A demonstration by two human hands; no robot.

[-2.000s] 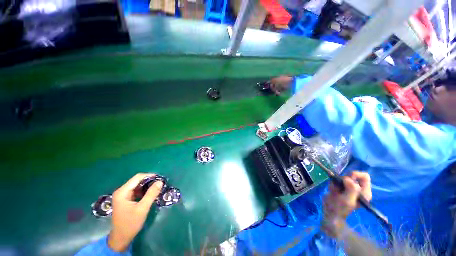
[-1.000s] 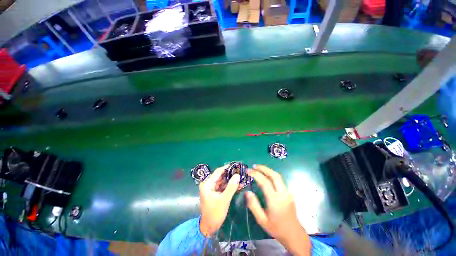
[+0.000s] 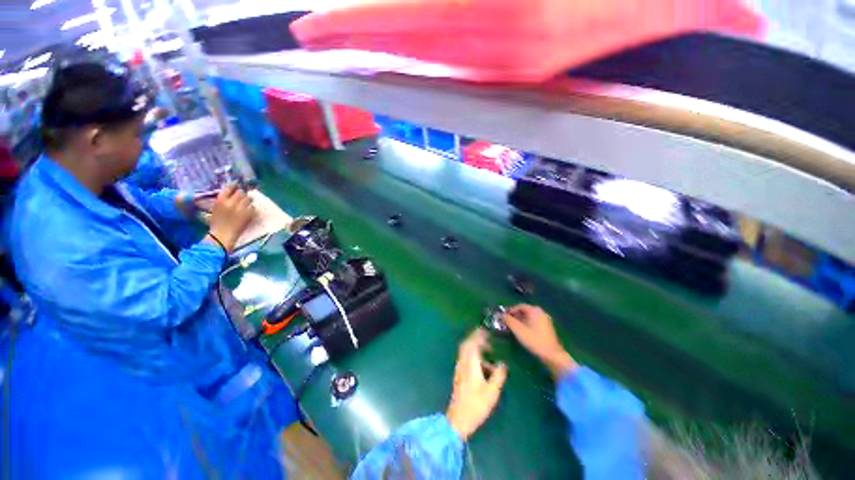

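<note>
A small black-and-silver speaker driver (image 3: 495, 320) is at the fingertips of my right hand (image 3: 536, 334), over the near edge of the green belt. My left hand (image 3: 477, 386) is just below and to the left of it, slightly blurred, with thumb and fingers apart and nothing visible in it. Whether a left fingertip touches the disc cannot be told. Another speaker driver (image 3: 344, 384) lies on the green bench to the left.
Several discs ride the belt (image 3: 412, 211). A black box with a white strap (image 3: 352, 319) stands left, with an orange-red piece (image 3: 279, 324). A person in a blue smock (image 3: 122, 253) works at left. A black crate (image 3: 619, 225) is beyond the belt, under a shelf (image 3: 656, 117).
The view has swung left. The soldering iron left my right hand earlier. My hands held a disc together over the bench; now my right hand has one at the belt and my left is apart.
</note>
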